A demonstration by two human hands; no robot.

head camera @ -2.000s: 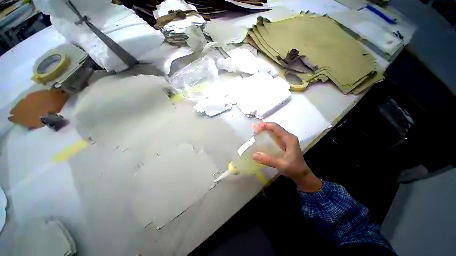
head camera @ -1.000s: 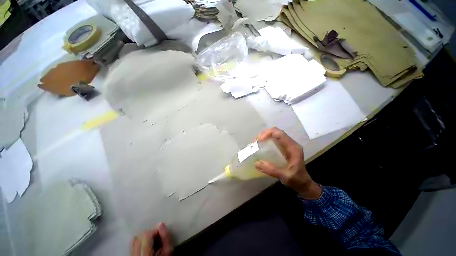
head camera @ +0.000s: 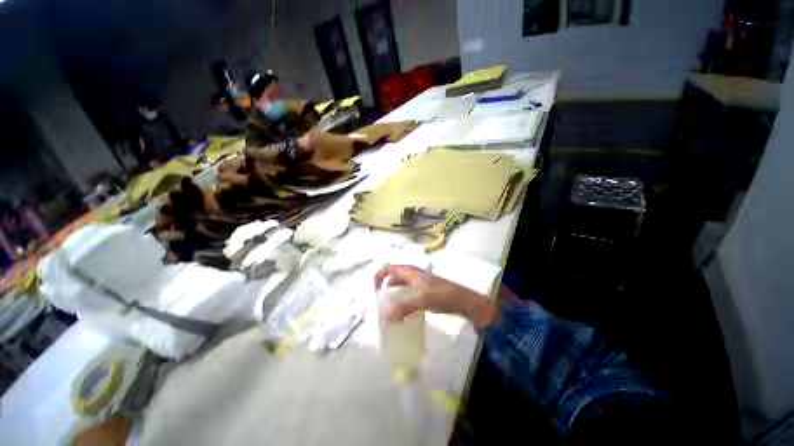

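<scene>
My right hand (head camera: 418,293) is closed around the glue bottle (head camera: 403,338) near the table's right edge. The bottle is upright, its yellow collar and blurred pale nozzle pointing down. The nozzle's tip is too blurred to tell whether it touches anything. A large grey-beige piece (head camera: 261,396) lies at the bottom of the view, left of the bottle. The cut panel cannot be made out. My left hand is not in view.
White backing pieces and a clear plastic bag (head camera: 300,305) lie beyond the bottle. An olive-tan pile (head camera: 444,187), dark brown pieces (head camera: 235,196), a strapped white bundle (head camera: 165,296) and a tape roll (head camera: 97,386) surround them. A masked person (head camera: 270,122) stands across the table. A stool (head camera: 608,193) stands right.
The view has swung up and right, showing the room. The bottle has gone from tilted, with its nozzle at the panel's edge, to upright. My left hand has left the view.
</scene>
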